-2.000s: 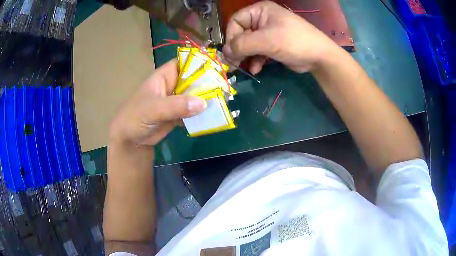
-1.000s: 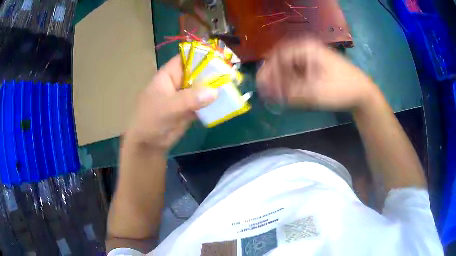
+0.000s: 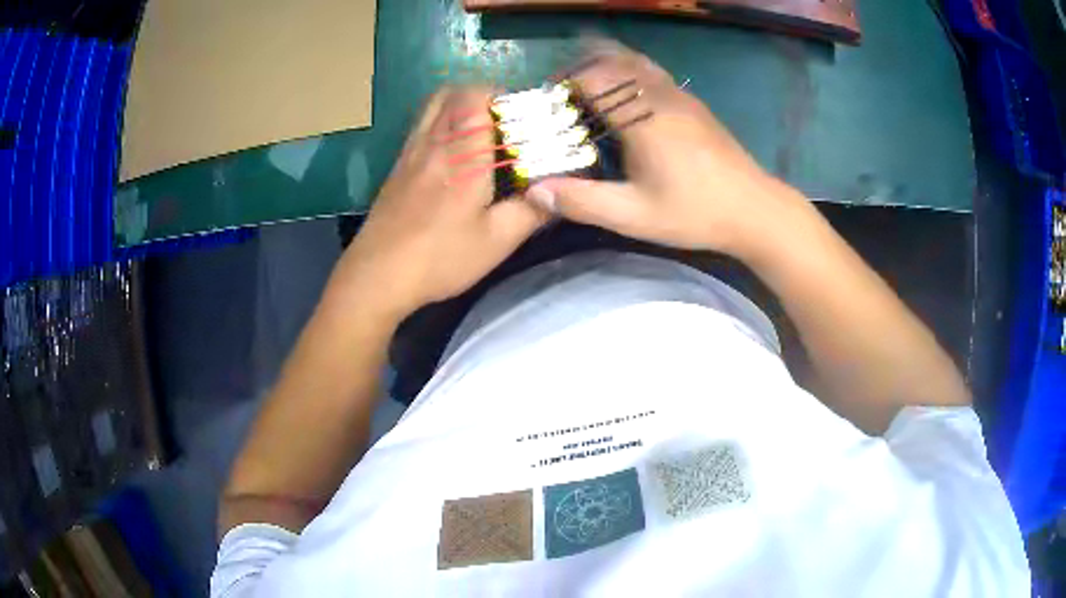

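Observation:
Several pouch cells (image 3: pixel 545 134) are held together in a stack between both hands, over the front edge of the green bench. Their bright top edges with tabs face up. Red lead wires (image 3: pixel 473 158) stick out to the left over my left hand (image 3: pixel 450 199). Dark lead wires (image 3: pixel 620 105) stick out to the right over my right hand (image 3: pixel 666 164). My left hand grips the left side of the stack. My right hand grips its right side, with the thumb at the front. The fingers behind the stack are partly hidden and blurred.
A cardboard sheet (image 3: pixel 251 82) lies on the green bench (image 3: pixel 865 129) at the left. The reddish-brown base block (image 3: pixel 748 14) is at the back edge of view. Blue ribbed crates (image 3: pixel 53 152) stand at the far left. Blue bins (image 3: pixel 1017 82) line the right edge.
The fanned cells are now squared into one stack, closer to my body. My right hand has come over and taken hold of them too. The view has shifted, and the welder head is out of view.

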